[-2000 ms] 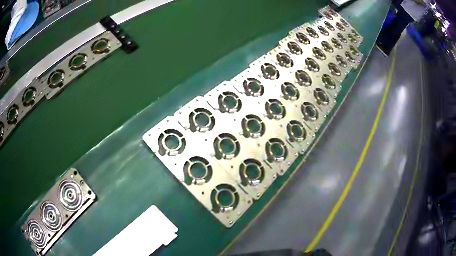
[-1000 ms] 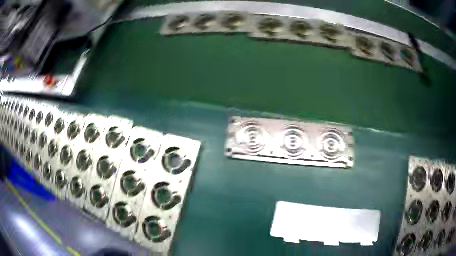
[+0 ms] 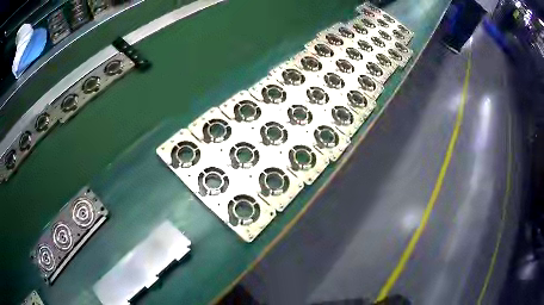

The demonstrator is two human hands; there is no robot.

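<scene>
No hand is in the picture. A long overlapping row of silver three-hole plates lies on the green bench, running from the middle up to the upper right. Green shows through their open rings. A thicker three-disc plate lies singly at the lower left, its three discs closed with bright concentric circles. A plain pale notched sheet lies flat between it and the row, its notched long edge towards the bench edge. Its lower end is near the picture's bottom edge.
More three-hole plates lie end to end along a metal rail at the upper left. A black bar crosses the rail at their end. A white and blue object lies beyond. The grey floor has yellow lines.
The view swung towards the other plate row and back. Compared with two seconds ago, the row sits slightly higher and further left in the picture. No plate has visibly been moved.
</scene>
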